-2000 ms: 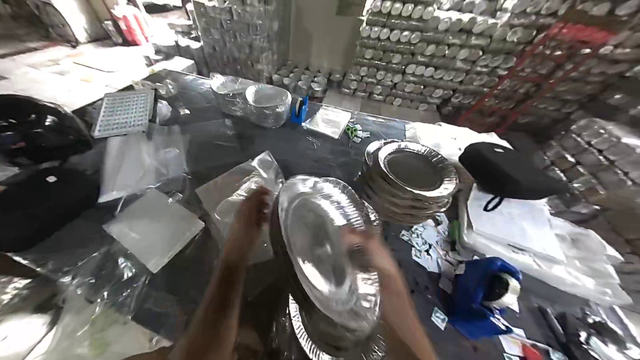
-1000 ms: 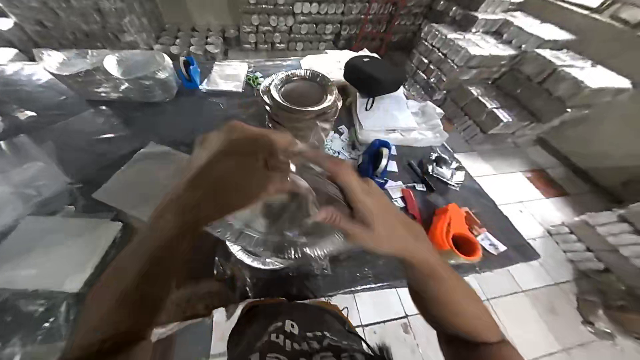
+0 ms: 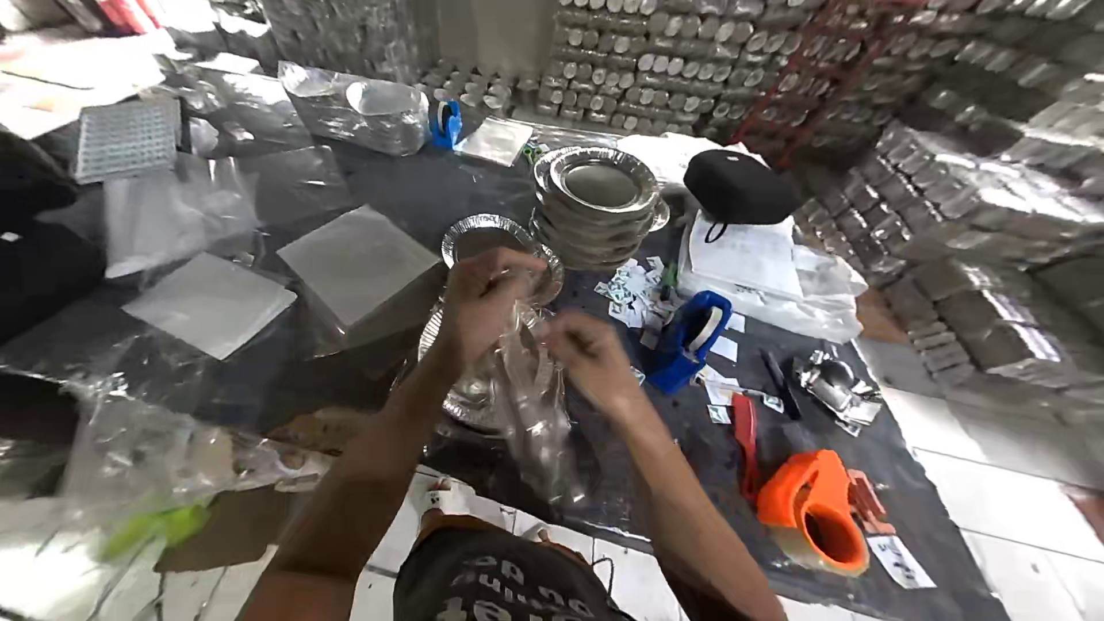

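My left hand [image 3: 492,297] and my right hand [image 3: 591,354] pinch the gathered top of a clear plastic bag [image 3: 539,423], which hangs between them. Under and beside the bag lie round foil containers [image 3: 470,405]; how far they are inside the plastic I cannot tell. Just beyond my left hand is another foil container [image 3: 483,233]. A tall stack of foil containers [image 3: 599,194] stands farther back, with small printed labels [image 3: 634,293] scattered at its right.
Flat clear bags [image 3: 358,259] lie left on the black-covered table. At right are a blue tape dispenser [image 3: 690,341], a red-handled tool [image 3: 744,440], an orange tape dispenser [image 3: 815,513] and a black cap [image 3: 742,185]. Wrapped foil stacks [image 3: 983,302] stand beyond the table.
Two seconds ago both hands were on a foil container. Now they pinch gathered plastic above the containers. The view has swung right, then back.
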